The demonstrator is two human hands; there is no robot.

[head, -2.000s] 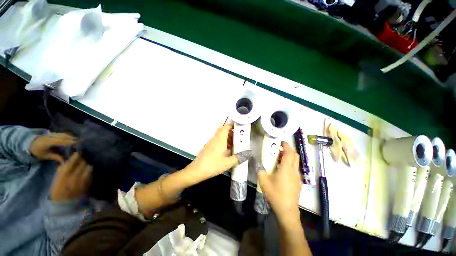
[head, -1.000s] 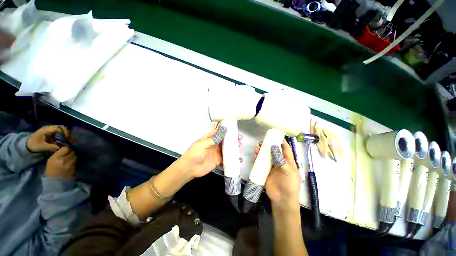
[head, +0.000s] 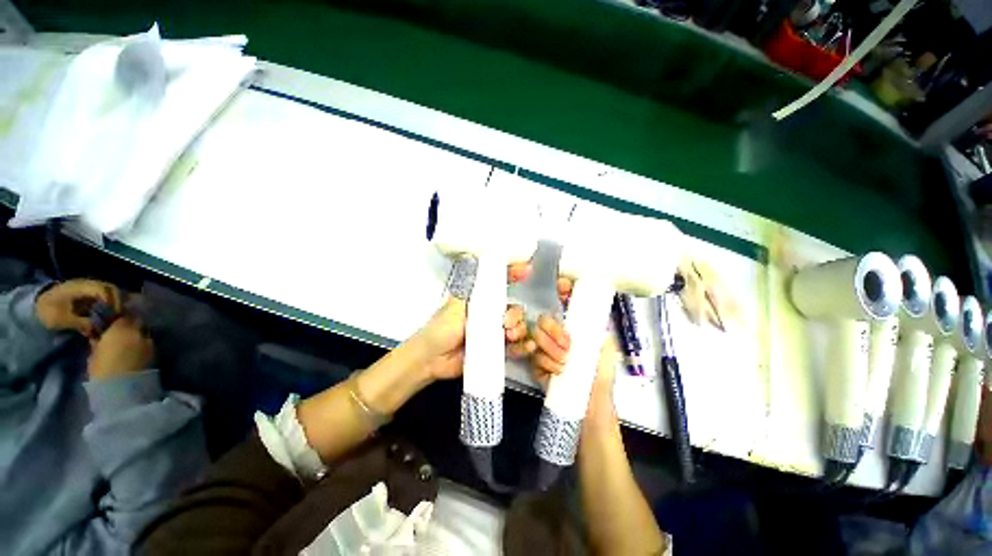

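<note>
Two cream-white hair dryers are held side by side above the white ledge. My left hand is closed around the handle of the left hair dryer, a grey sleeve on one fingertip. Its barrel points left, with a dark opening at the left end. My right hand holds the right hair dryer from behind its handle, fingers showing between the two handles. Its barrel points right. Both handles have grey patterned bands at the bottom and black cords below. The right palm is hidden behind the handle.
Right of my hands lie a dark marker-like stick, a black-handled hammer with its head hidden, and a beige scrap. Several dryers stand at right. White sheets lie at left. A neighbour's hands show lower left. A green belt runs beyond.
Both dryers have turned from openings facing up to barrels pointing left and right, and now stand further apart. The hammer head has become covered by the right dryer. The view has shifted slightly.
</note>
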